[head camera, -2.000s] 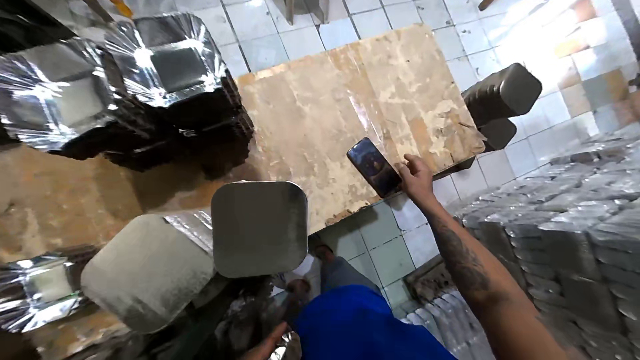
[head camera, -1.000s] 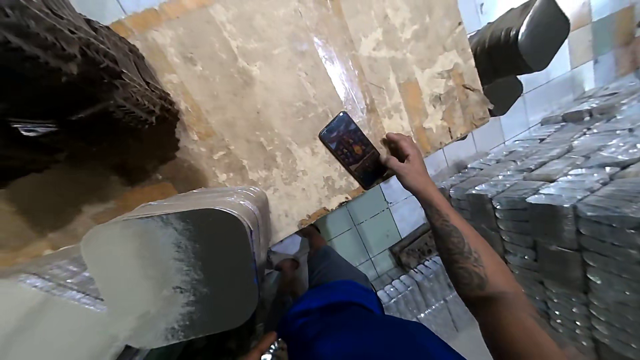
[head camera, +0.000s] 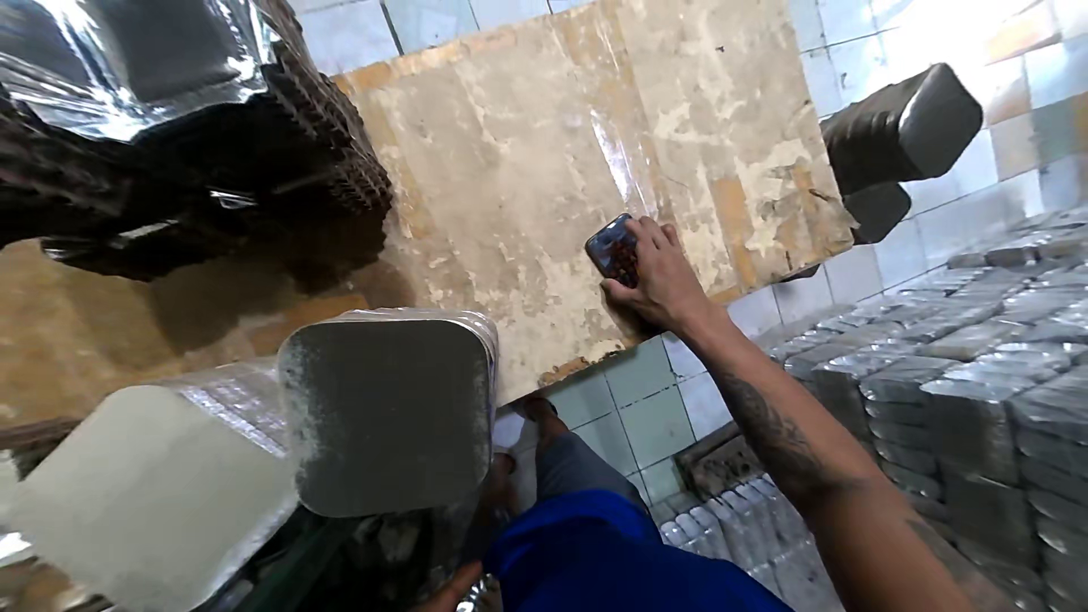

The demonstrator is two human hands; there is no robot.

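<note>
My right hand (head camera: 659, 276) is closed around a smartphone (head camera: 615, 250) that lies on or just over the worn, tape-patched tabletop (head camera: 510, 153), near its front edge. The fingers cover the phone's right side, while the lit screen faces up. Only part of my left hand (head camera: 455, 591) shows at the bottom edge, beside a shiny metallic item at the wrist (head camera: 478, 593); what that hand does is hidden. Left of my body stands a tall stack topped by a dark, rounded-square sheet (head camera: 387, 416), next to another stack with a pale top (head camera: 157, 497).
Foil-covered stacks with dark, ragged sides (head camera: 170, 59) stand on the table's left part. Beyond its right end are rounded-square bundles (head camera: 939, 123). Many plastic-wrapped bundles (head camera: 960, 391) are piled at the right, above a tiled floor (head camera: 654, 425).
The right hand, earlier touching the phone's edge with its fingertips, now covers and grips its right side. The view has shifted.
</note>
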